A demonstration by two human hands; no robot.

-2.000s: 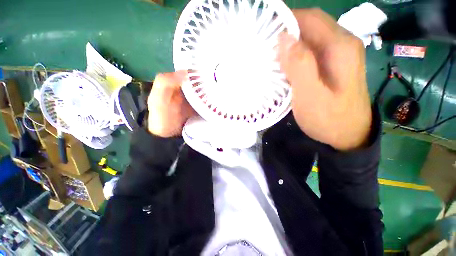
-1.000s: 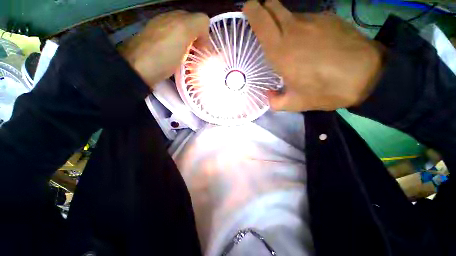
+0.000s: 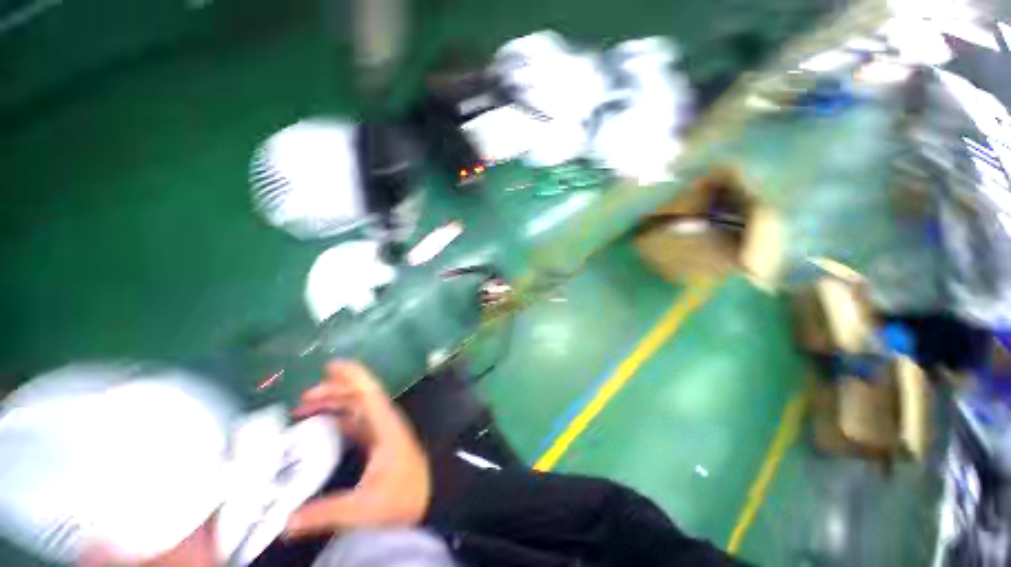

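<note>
A white clip fan [image 3: 111, 460] is at the lower left, blurred and overexposed, partly cut off by the picture's edge. Its white clip base [image 3: 277, 487] points right. My right hand [image 3: 383, 460] is around the clip base, fingers at its upper side and thumb at its lower side. Only a small, blurred part of my left hand [image 3: 166, 552] shows under the fan's lower rim, against the fan; its fingers are hidden. The slots and hub of this fan cannot be made out.
Another white fan [image 3: 310, 179] and a white piece [image 3: 346, 279] are on the green bench [image 3: 144, 255]. White shapes [image 3: 543, 94] and a dark device with red lights [image 3: 470, 174] lie beyond. Brown boxes [image 3: 687, 246] and yellow floor lines [image 3: 621, 382] are to the right.
The view has swung to show more bench and floor. The fan is now at the lower left instead of upper centre. My right hand has gone from the grille's rim to the clip base.
</note>
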